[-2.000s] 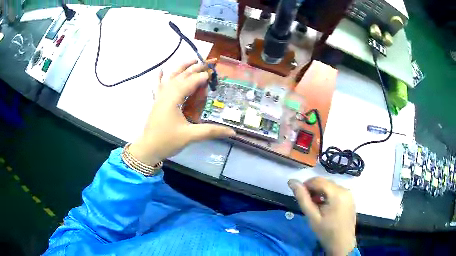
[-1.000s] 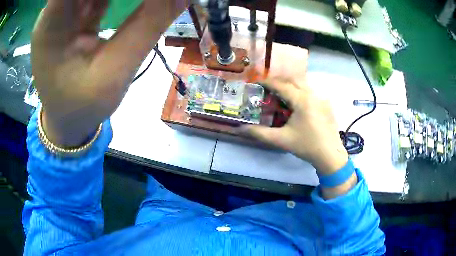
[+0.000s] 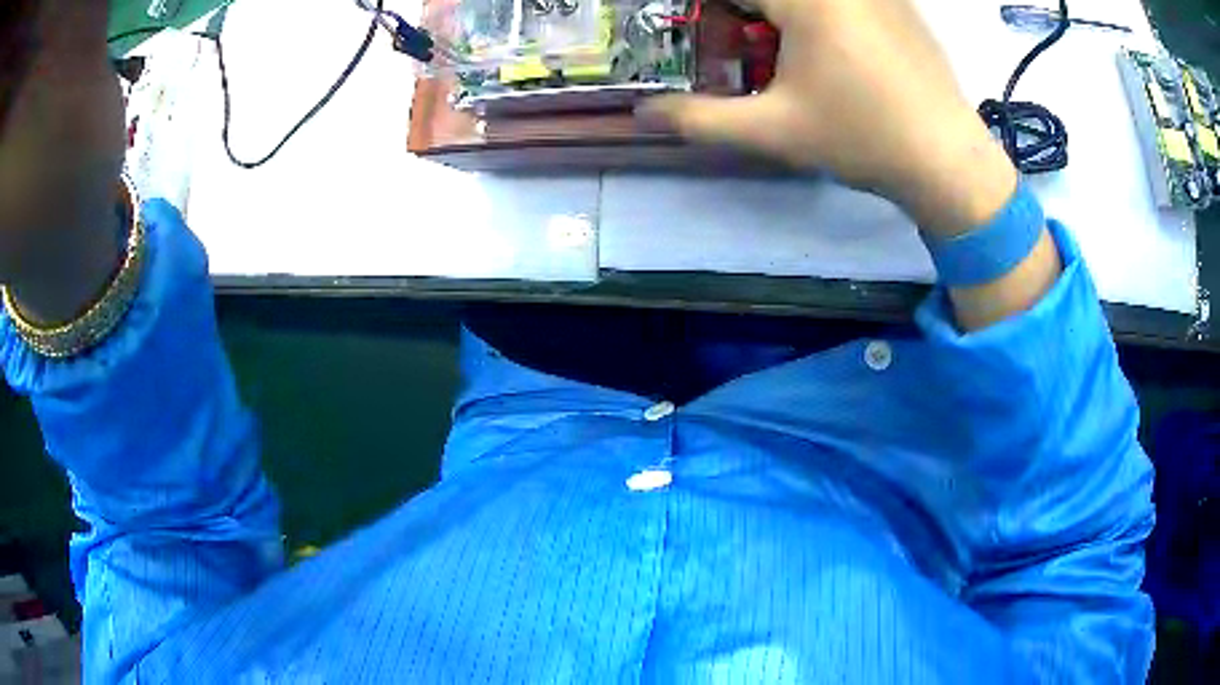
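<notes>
A power supply board (image 3: 569,67) with a silver edge and yellow parts lies under clear plastic on the reddish-brown test fixture (image 3: 535,141), cut off by the top edge. My right hand (image 3: 863,101) is at the board's right end, with the thumb by the front edge. Its other fingers are partly cut off, and its grip is unclear. A red patch shows beside it, too hidden to name. My left hand (image 3: 60,174) is raised at the top left, dark and large, with its fingers out of the picture.
A black lead (image 3: 288,154) loops left of the fixture, with a black plug (image 3: 412,43) at its left end. Coiled black cable (image 3: 1028,134), a small screwdriver (image 3: 1028,18) and more boards (image 3: 1177,127) lie to the right. The bench's dark edge (image 3: 442,286) runs across in front.
The view has tipped down, so the fixture sits higher and its upper part is out of view. My left hand has moved to the top left edge. My right hand stays by the board.
</notes>
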